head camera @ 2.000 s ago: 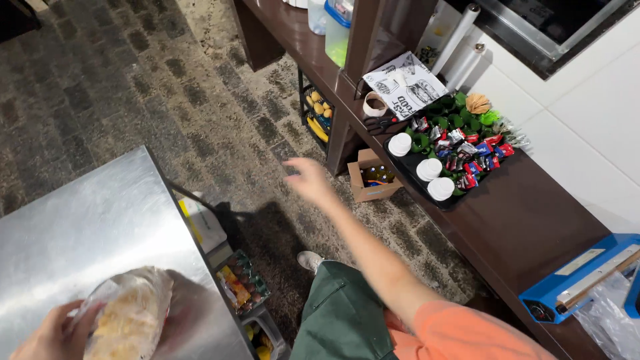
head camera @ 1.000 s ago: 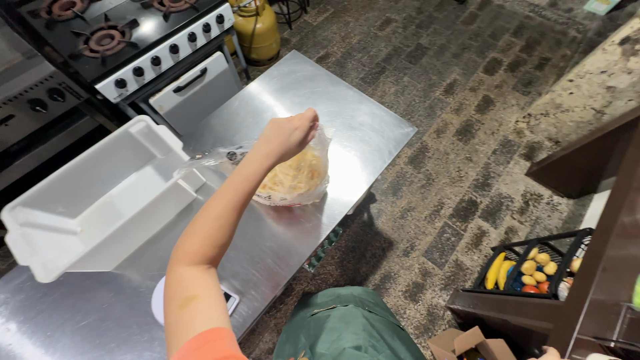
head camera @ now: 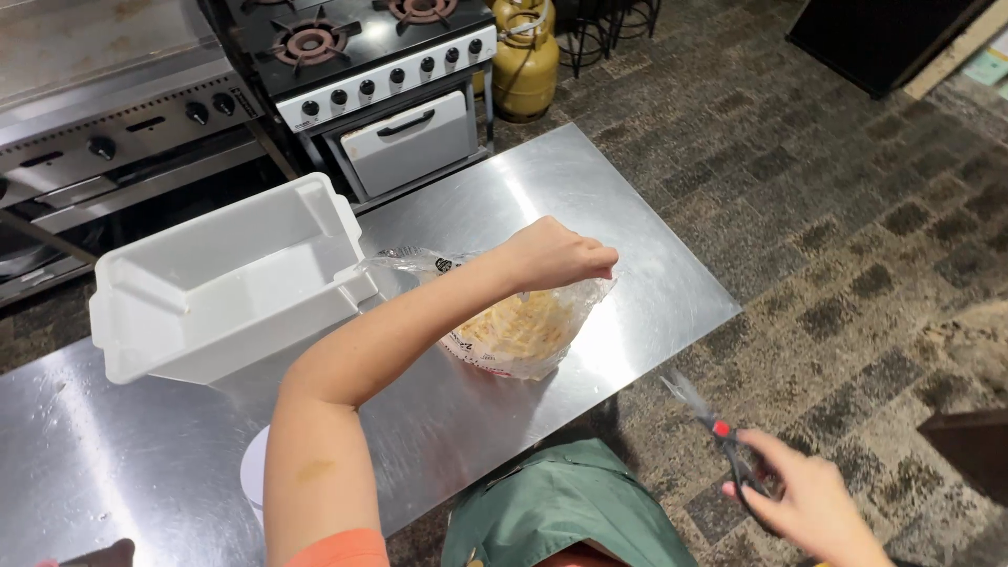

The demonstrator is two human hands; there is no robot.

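Observation:
A clear plastic bag of pale yellow shredded or cut food [head camera: 516,327] stands on the stainless steel table [head camera: 441,433]. My left hand [head camera: 563,256] is closed on the bag's upper edge at its right side. Off the table's right edge, my right hand [head camera: 795,488] holds a pair of scissors [head camera: 728,445] by the dark handles, with a red part at the pivot. The blades point up and left towards the table and look blurred. Just left of the bag is a white plastic tub [head camera: 228,291], its inside showing no contents.
Behind the table are a gas stove [head camera: 386,79] and a steel cooking appliance [head camera: 118,142]. A yellow gas cylinder [head camera: 525,67] stands beside the stove. A round white object [head camera: 253,472], partly hidden by my left arm, lies on the table. A dark furniture edge [head camera: 972,453] is at the right.
The scissors have come into view in my right hand, which was at the lower edge of the view a second ago. My left hand remains at the bag's top. The view has swung left from the shelf.

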